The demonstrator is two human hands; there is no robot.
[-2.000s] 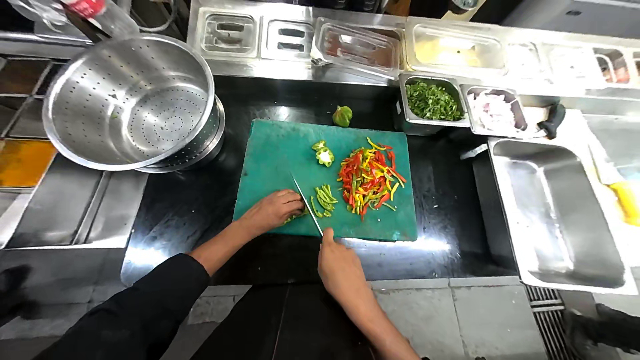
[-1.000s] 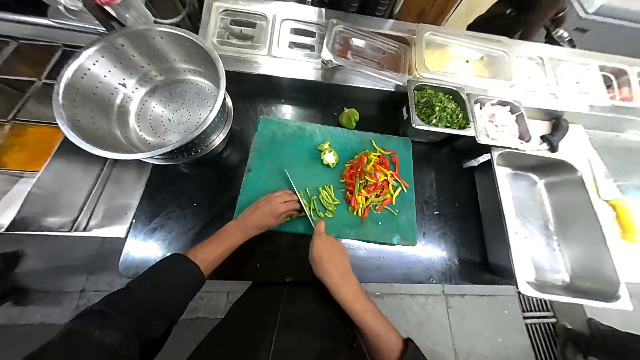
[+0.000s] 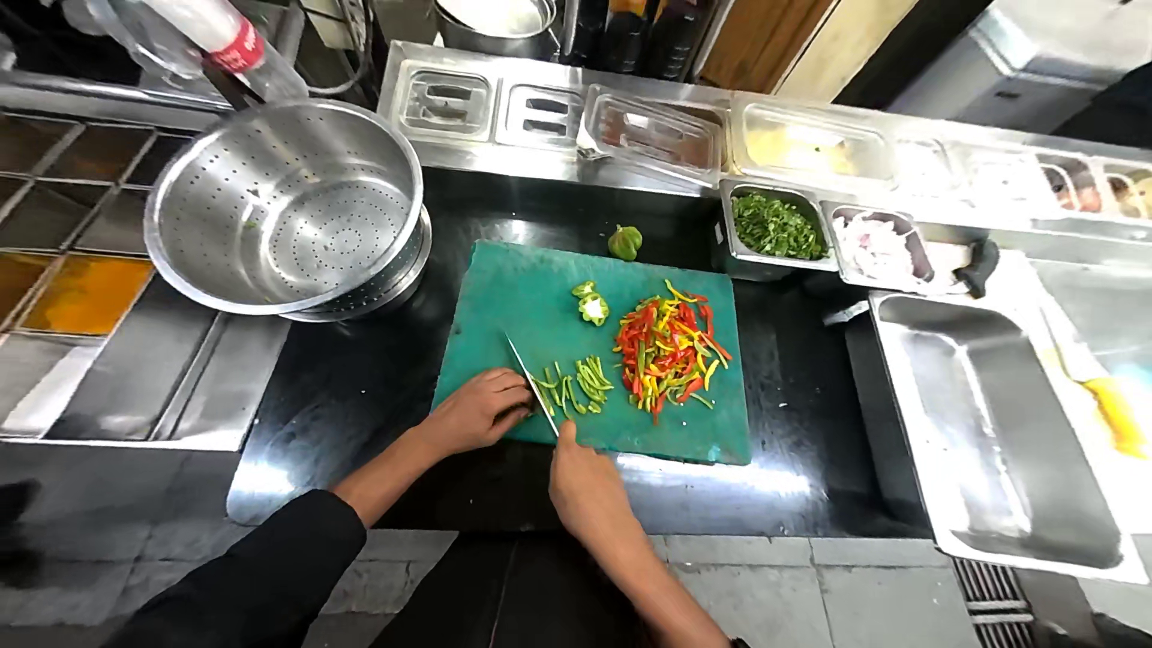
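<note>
My right hand [image 3: 585,477] grips a kitchen knife [image 3: 533,385] by its handle, the blade slanting up and left over the green cutting board [image 3: 513,297]. Just left of the blade, my left hand [image 3: 479,409] is curled on the board, fingertips bent against a piece mostly hidden beneath them. Green pepper strips [image 3: 589,382] lie right of the blade. A heap of red and yellow pepper strips [image 3: 666,351] covers the board's right part. Above the green strips is a cut green pepper core [image 3: 590,303]. A green pepper piece [image 3: 625,242] rests on the black counter behind the board.
At left stands a large steel colander [image 3: 315,220]. Behind the board runs a row of lidded containers [image 3: 657,135], with pans of chopped green herbs [image 3: 778,225] and sliced onion [image 3: 877,245] in front. A deep steel pan [image 3: 1008,441] stands at right.
More green strips lie right of the blade than two seconds ago, and they are spread wider. Both hands remain at the board's lower edge.
</note>
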